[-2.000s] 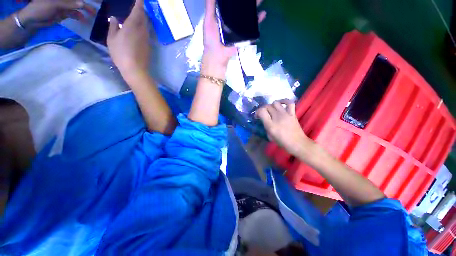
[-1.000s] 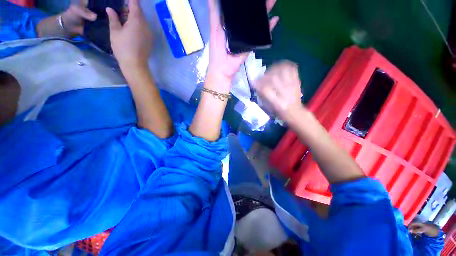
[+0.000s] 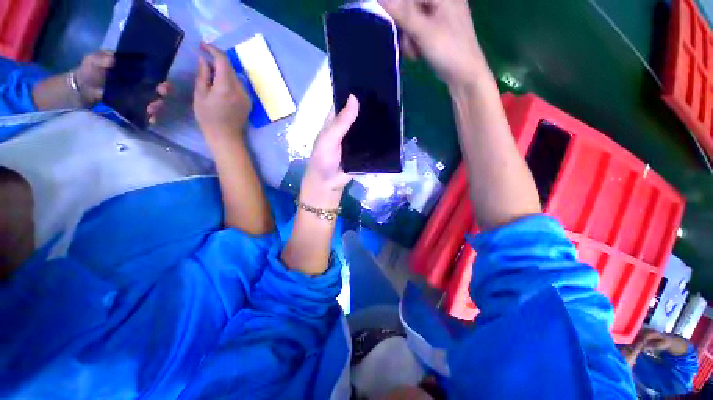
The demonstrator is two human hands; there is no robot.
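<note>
A glossy black phone or screen assembly is held upright in my left hand, with the thumb over its lower left edge. My right hand is at the phone's top right corner and partly cut off by the picture's top edge. A thin whitish strip, perhaps film, shows along the phone's top beside my right fingertips; whether they grip it is not clear. Clear, shiny film pieces lie below the phone. A blue, white and yellow scraper card lies on the pale mat.
A red tray stands at the right with a black phone in one pocket; my right forearm crosses in front of it. At the left, another person's hands are beside a second black phone. Another red tray is at the upper right.
My right hand has moved from the film pieces up to the phone's top. More of the phone in my left hand now shows. The view has shifted.
</note>
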